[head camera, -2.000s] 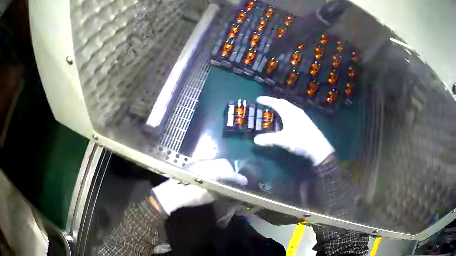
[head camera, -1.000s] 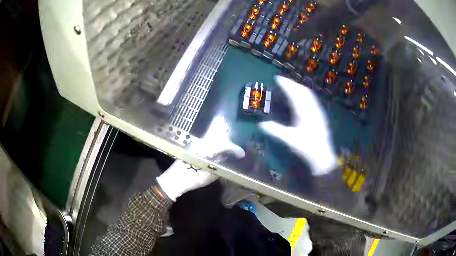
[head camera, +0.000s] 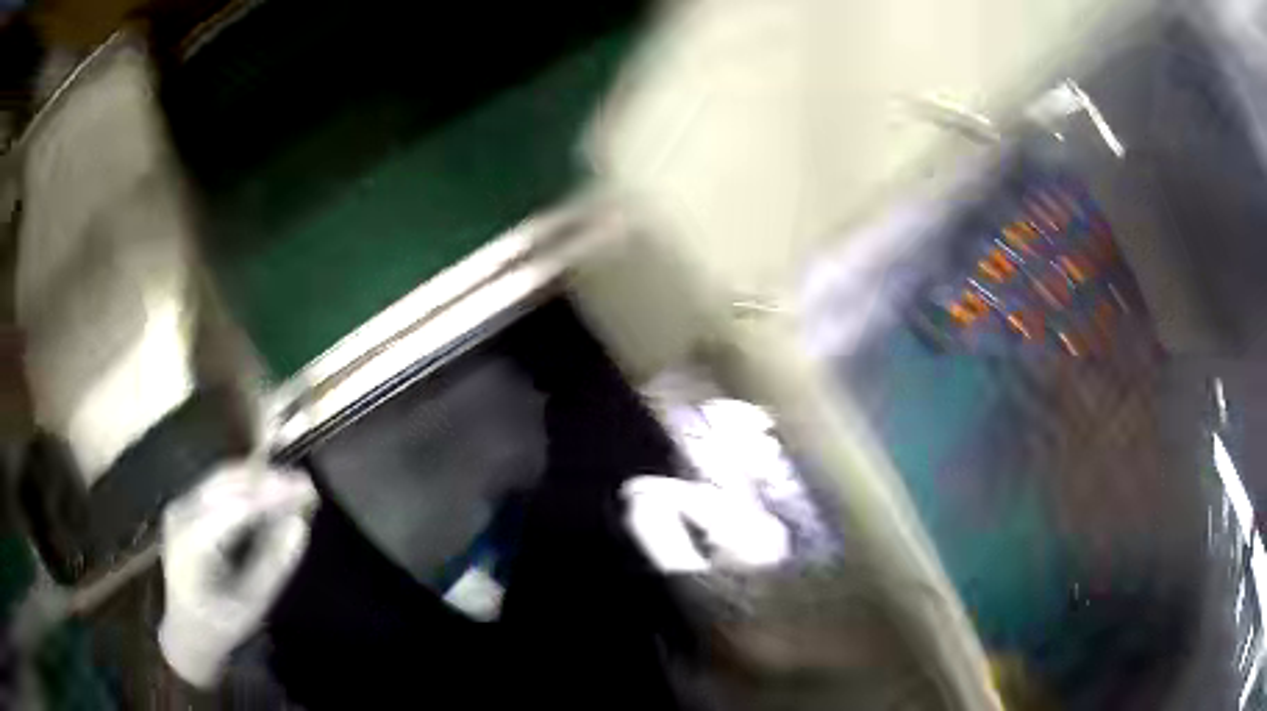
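Note:
The view is heavily blurred. My left hand (head camera: 229, 570), in a white glove, is at the lower left by the end of the metal rail, with its fingers curled round a dark gap. My right hand (head camera: 709, 521), also white-gloved, is at the centre, outside the white booth frame. I cannot tell whether either hand holds anything. Black units with orange copper parts (head camera: 1035, 285) lie in a group at the back of the booth on the right.
The teal booth mat (head camera: 952, 445) shows behind the white booth frame (head camera: 889, 486). The dark green conveyor (head camera: 417, 208) and its metal rail (head camera: 431, 327) run across the upper left. A pale curved panel (head camera: 104, 264) stands at the far left.
The view has swung left, so the booth is now at the right. Both hands are now outside the booth and apart. The single unit on the mat can no longer be made out.

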